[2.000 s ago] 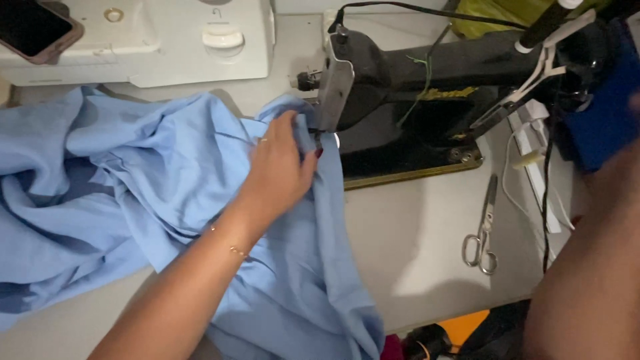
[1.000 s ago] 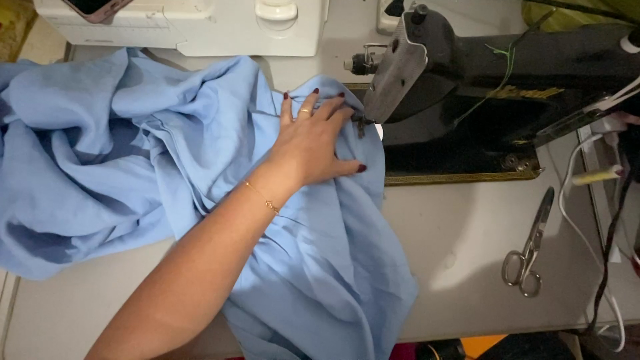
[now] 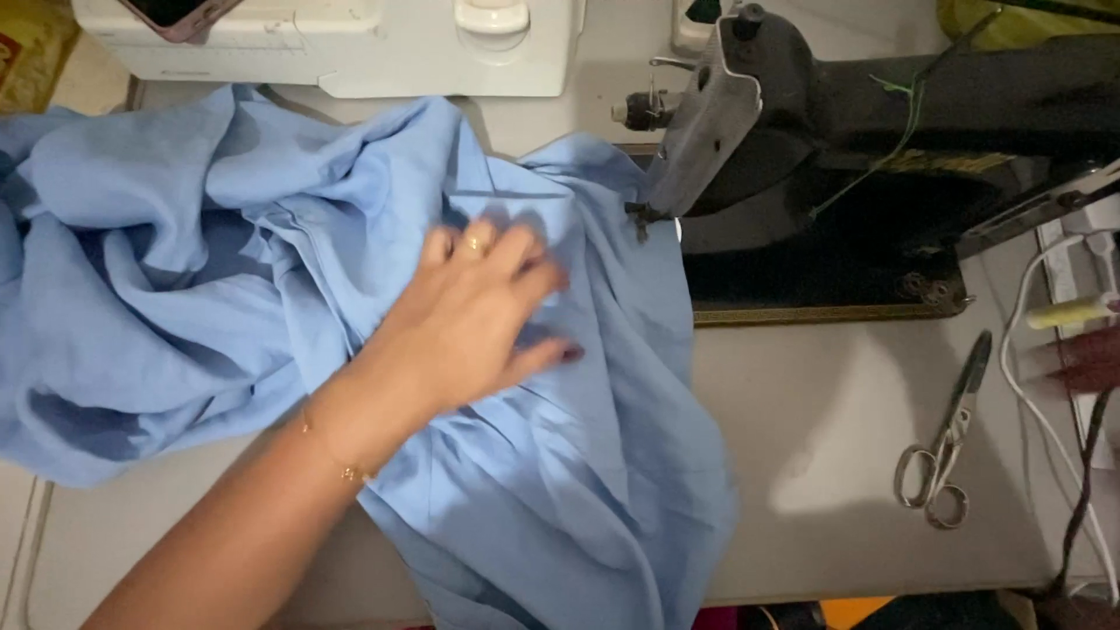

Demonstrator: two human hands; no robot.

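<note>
Light blue fabric (image 3: 639, 420) lies in loose folds, with its right part at the needle and presser foot area (image 3: 646, 219) of a black sewing machine (image 3: 787, 114). My left hand (image 3: 472, 306), slightly blurred, rests palm down on the cloth left of the needle area, fingers apart and a little bent, with a ring and thin bracelets. Nothing shows gripped in it. A blurred dark red shape at the right edge may be fingertips of my right hand (image 3: 1085, 360); what they touch is hidden. Metal scissors (image 3: 943, 446) lie right of the fabric.
A white sewing machine (image 3: 350, 52) stands at the back left, with a phone (image 3: 179, 17) on it. The black machine's base (image 3: 822, 315) has a gold-patterned edge. At the right are a white cable (image 3: 1019, 376), a dark cord (image 3: 1085, 490) and a pale yellow spool-like item (image 3: 1067, 312).
My left hand has moved left, away from the needle area, where its fingers were one second ago. The arm at the right two seconds ago is now mostly out of sight. The view has shifted.
</note>
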